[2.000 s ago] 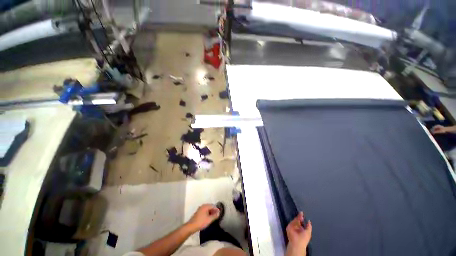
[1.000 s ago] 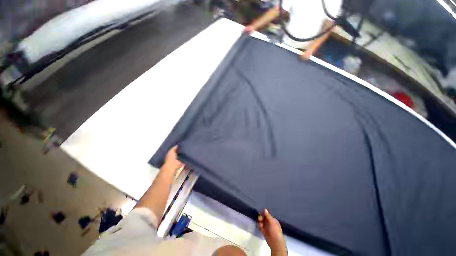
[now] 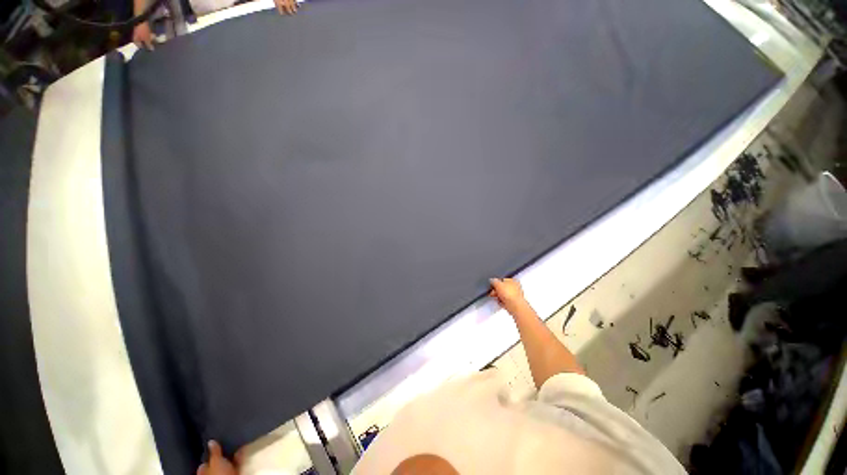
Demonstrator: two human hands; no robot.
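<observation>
A wide dark fabric ply [image 3: 371, 186] lies mostly smooth over the white table [image 3: 79, 278], with ripples and a fold along its left end. My left hand [image 3: 218, 460] is at the bottom edge of the picture, partly cut off, with its fingers on the near left corner of the fabric. My right hand [image 3: 506, 291] pinches the near edge of the fabric, right of the middle. The end of the metal rail [image 3: 327, 431] shows below the near edge; the fabric hides the rest.
Another person's hands [image 3: 144, 37] touch the far edge at the upper left. Pale underlay paper [image 3: 446, 348] shows along the near edge. Dark scraps [image 3: 664, 336] lie on the floor at the right, near a whitish bin [image 3: 808, 211] and a dark heap [image 3: 789, 343].
The view has swung from the aisle over the table, then along the fabric. My left hand has come to the near left corner; my right hand is still at the near edge. The fabric looks smoother.
</observation>
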